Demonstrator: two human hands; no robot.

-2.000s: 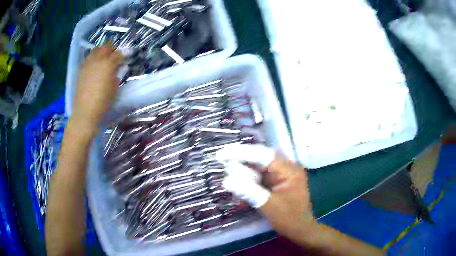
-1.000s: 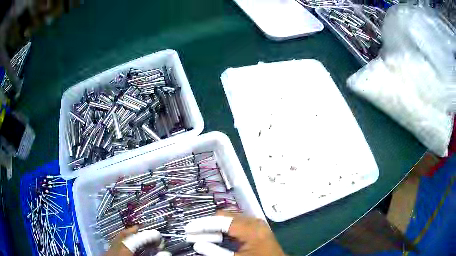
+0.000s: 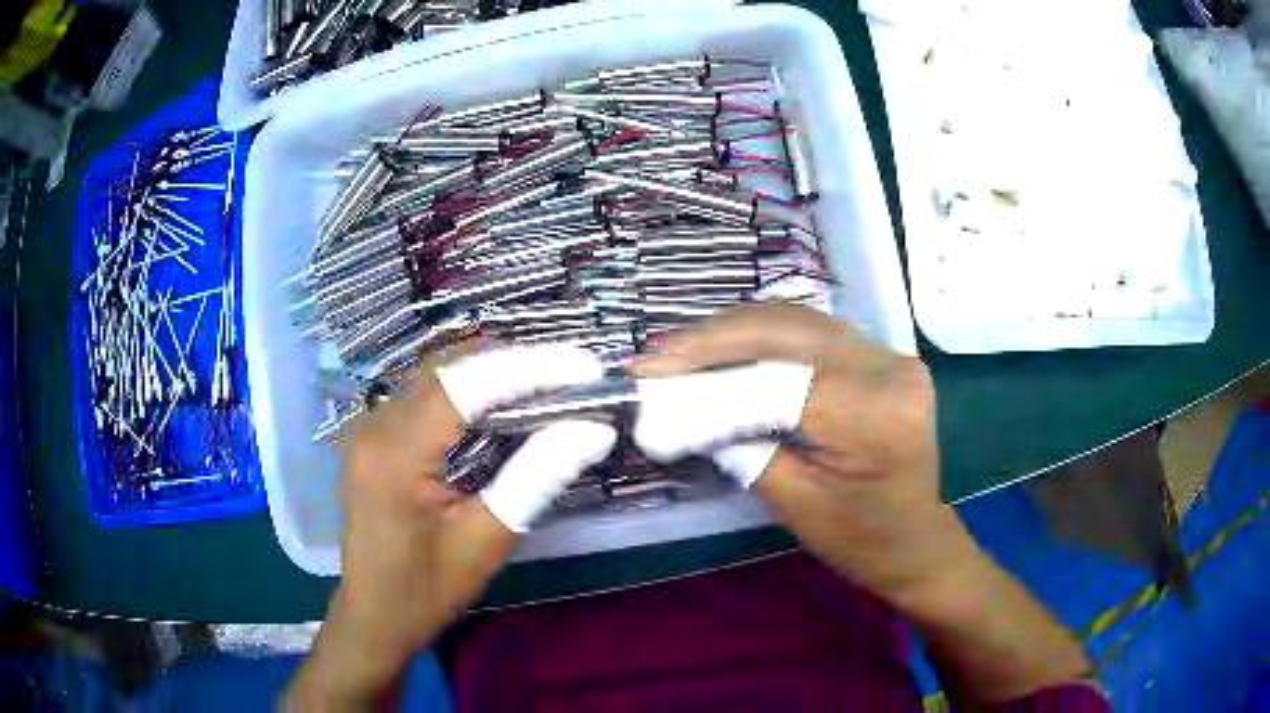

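Note:
My left hand (image 3: 418, 481), with white finger cots, pinches a silver metal tube (image 3: 546, 405) between thumb and finger. My right hand (image 3: 864, 439), also with white cots, closes around the tube's right end and hides it. The fingertips of both hands nearly meet over the near part of the central bin (image 3: 280, 418). The bin holds many silver tubular units (image 3: 508, 209) with dark collars and red wires, mostly lying sideways. More dark and silver pieces show under my left fingers; I cannot tell if they are held.
A blue tray (image 3: 240, 476) with thin rods (image 3: 146, 334) stands left. Behind the central bin is the upper bin (image 3: 247, 63) with metal tubes. A white tray (image 3: 961, 336) with white pieces is at the right. The green bench edge curves near my body.
The view has shifted down, so the bins sit higher in the picture. My hands have come fully into view and together around a tube. Earlier, my left hand was at the upper bin.

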